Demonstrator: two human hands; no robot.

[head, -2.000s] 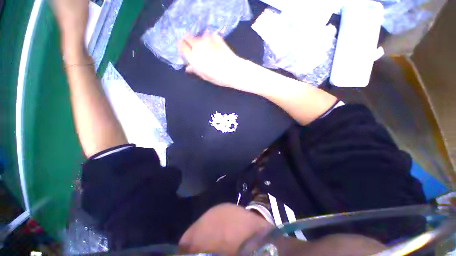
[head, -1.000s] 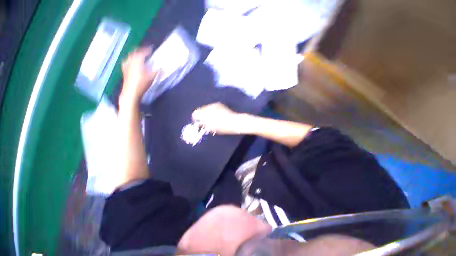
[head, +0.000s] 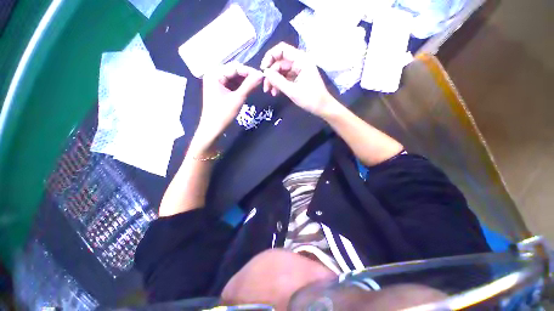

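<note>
My left hand point(head: 228, 91) and my right hand point(head: 294, 79) meet at the fingertips above the black mat point(head: 258, 155). Thumb and forefinger of each are pinched together. Anything between them is too small to make out. A loose pile of tiny white parts point(head: 250, 116) lies on the mat just below the hands. A white plastic housing point(head: 220, 37) lies just beyond my left hand, partly on a crinkled clear bag point(head: 265, 17).
White sheets point(head: 143, 103) lie at the left by the green conveyor belt point(head: 58, 67). A blister tray point(head: 106, 212) with rows of small parts is at lower left. More white sheets point(head: 331, 42) and another white housing point(head: 386, 54) are at upper right. A cardboard carton point(head: 452, 115) stands at the right.
My left hand has come in from the belt side and my right hand has lifted off the pile; their fingertips now meet. The blister tray has come into view at lower left.
</note>
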